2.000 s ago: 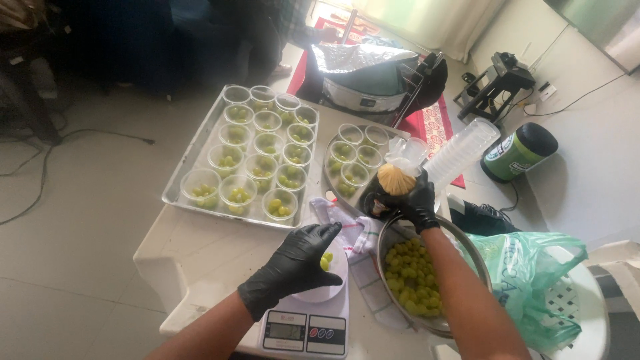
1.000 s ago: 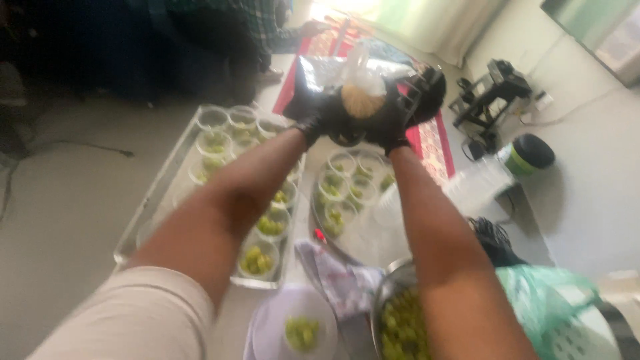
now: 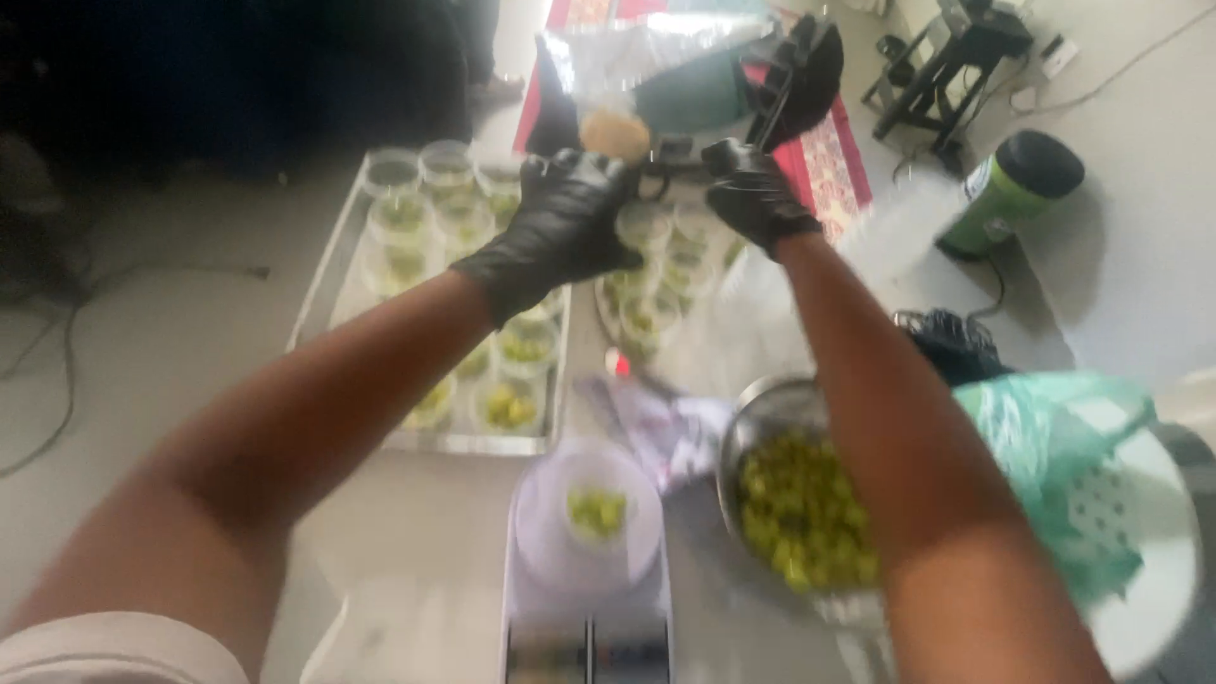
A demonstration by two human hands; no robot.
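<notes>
My left hand (image 3: 560,223), in a black glove, is above the far end of the cup trays, beside a blurred tan bundle (image 3: 616,135); its grip cannot be made out. My right hand (image 3: 755,195), also gloved, has curled fingers just to the right; whether it holds anything is unclear. Below them, a clear plastic cup of green grapes (image 3: 597,508) stands on a white kitchen scale (image 3: 532,579). A steel bowl (image 3: 731,475) with many green grapes (image 3: 803,513) is partly hidden by my right forearm.
Clear cups of grapes fill a metal tray (image 3: 328,275) and an oval tray (image 3: 605,318). A foil-covered container (image 3: 689,90) is at the far end. Nearby lie a patterned cloth (image 3: 674,427), a green plastic bag (image 3: 1054,427) and stacked clear cups (image 3: 902,223). A person is partly visible beyond.
My left hand has left the scale area for the far end, and my right hand has moved away from beside the oval tray. The tan bundle is farther up, in front of the foil-covered container.
</notes>
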